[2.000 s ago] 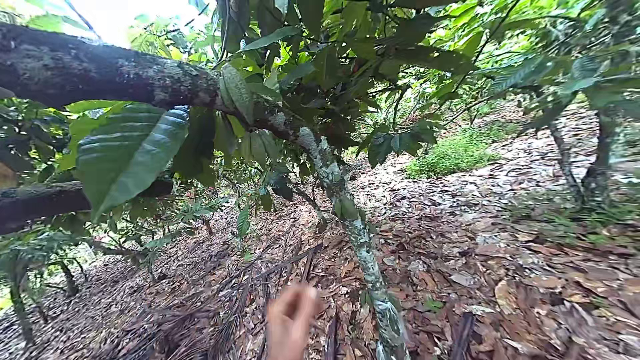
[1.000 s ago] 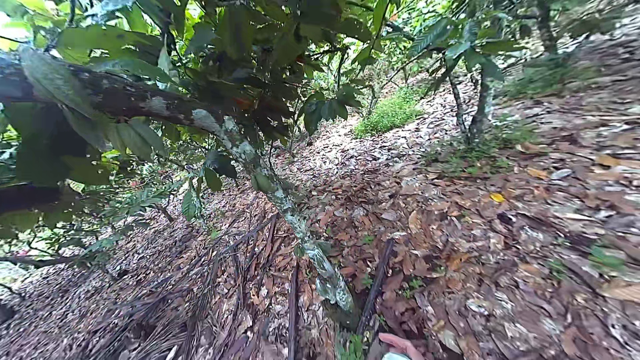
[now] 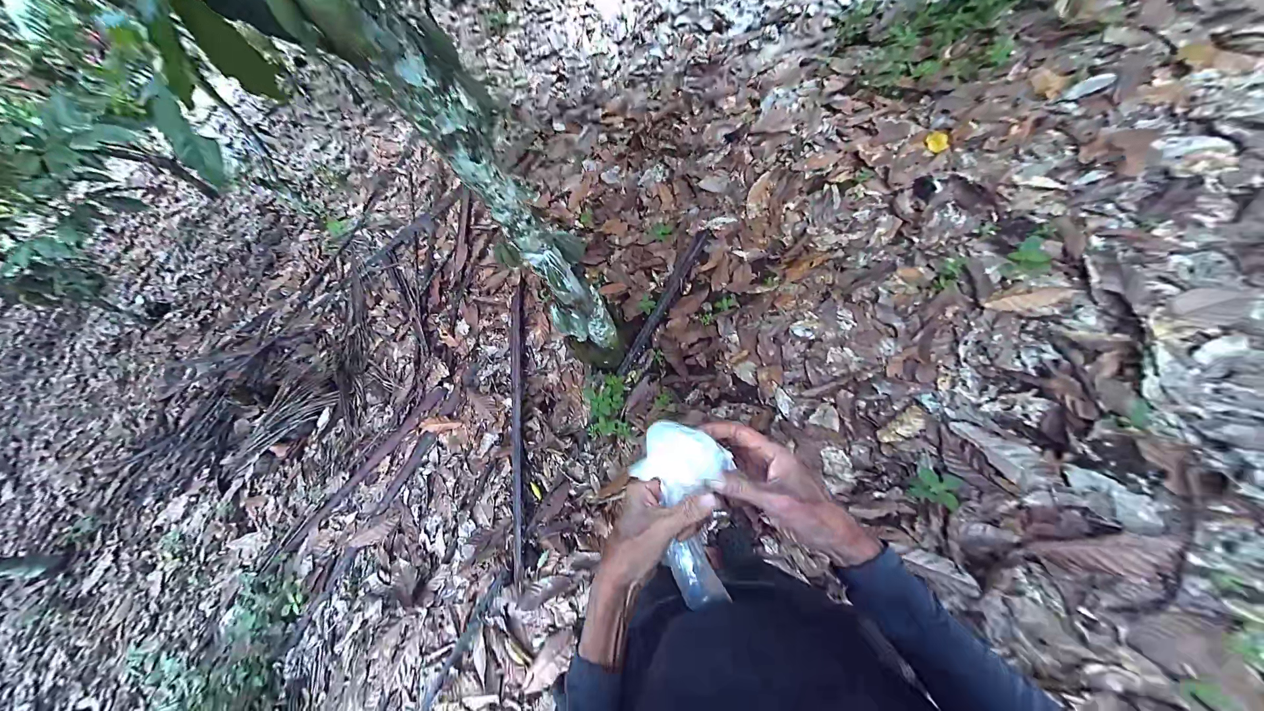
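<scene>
Low in the head view, close to my body, both hands hold a white and clear plastic bag (image 3: 681, 459). My left hand (image 3: 642, 533) grips its gathered middle from the left, thumb on top. From the right, my right hand (image 3: 785, 494) pinches the bag's side near the bunched white part. A clear, narrow end of the plastic hangs below my fingers, over my dark clothing. What the bag contains cannot be told.
A leaning tree trunk (image 3: 494, 193) with pale lichen meets the ground just ahead. Dry leaves cover the slope. Dark sticks (image 3: 517, 425) and a dry palm frond (image 3: 286, 415) lie to the left, and small green plants (image 3: 607, 405) grow by the trunk's base.
The view has swung down to the ground and my body. Only one hand showed in part before; now both hands are together on the plastic bag.
</scene>
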